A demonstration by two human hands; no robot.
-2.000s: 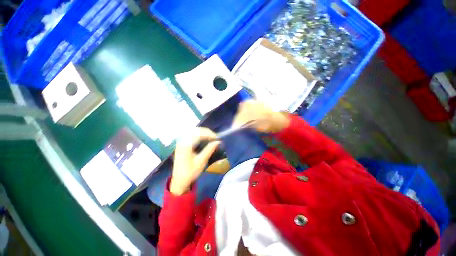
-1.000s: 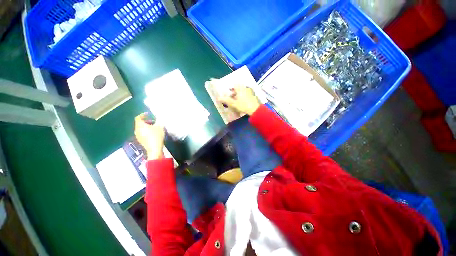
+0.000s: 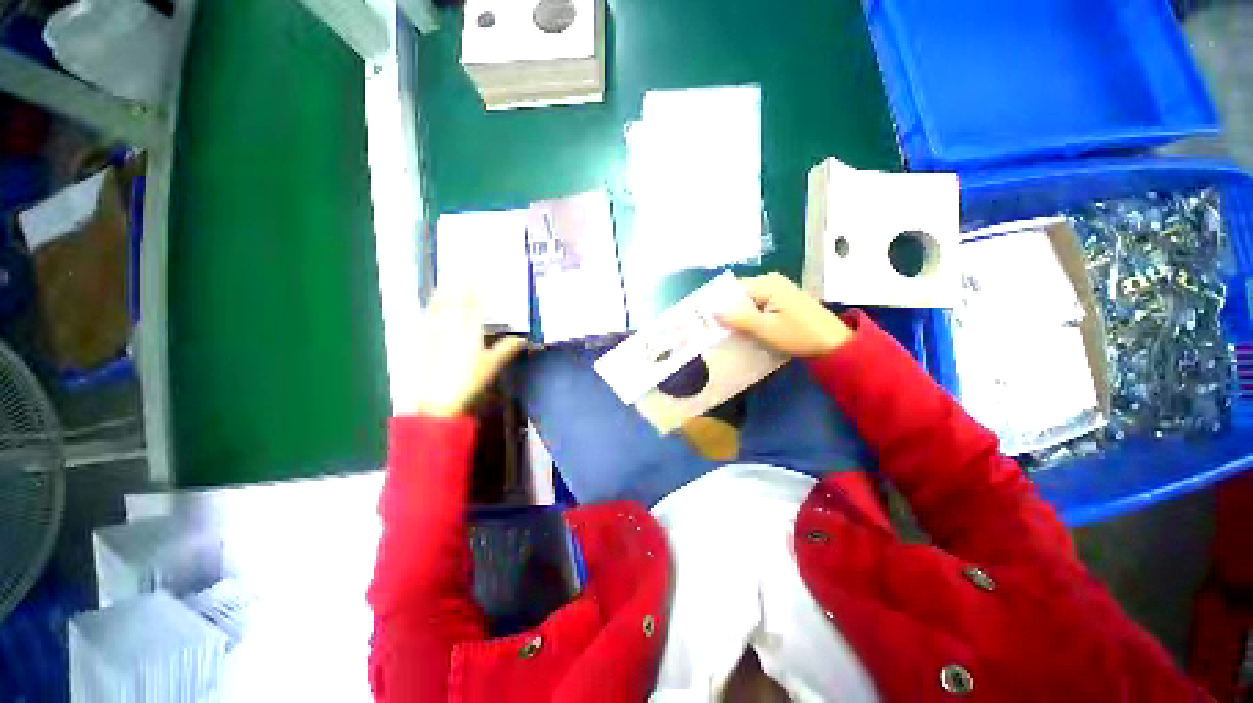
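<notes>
My right hand point(image 3: 790, 319) holds a punched card point(image 3: 728, 376) over the lap, with a narrower printed leaflet point(image 3: 665, 337) lying on it. My left hand point(image 3: 460, 360) is at the bench edge by the white leaflet stack point(image 3: 481, 257); glare blurs it, and I cannot tell whether it holds anything. A printed card pile point(image 3: 577, 262) lies right of that stack. A bright pile of shiny, clear or white bags point(image 3: 697, 179) lies farther right. A punched card pile point(image 3: 886, 236) sits at the bench edge near the crate.
A blue crate point(image 3: 1147, 492) at the right holds a small carton point(image 3: 1024, 337) and silvery parts point(image 3: 1161, 316). A blue bin point(image 3: 1044, 76) is behind it. A block of punched cards point(image 3: 539, 51) is at the back. White stacks point(image 3: 151, 646) are lower left; a fan point(image 3: 25, 474) is at the left edge.
The view has turned left. My right hand has come from the punched card pile to over the lap, now holding a card and leaflet. My left hand is now at the white leaflet stack.
</notes>
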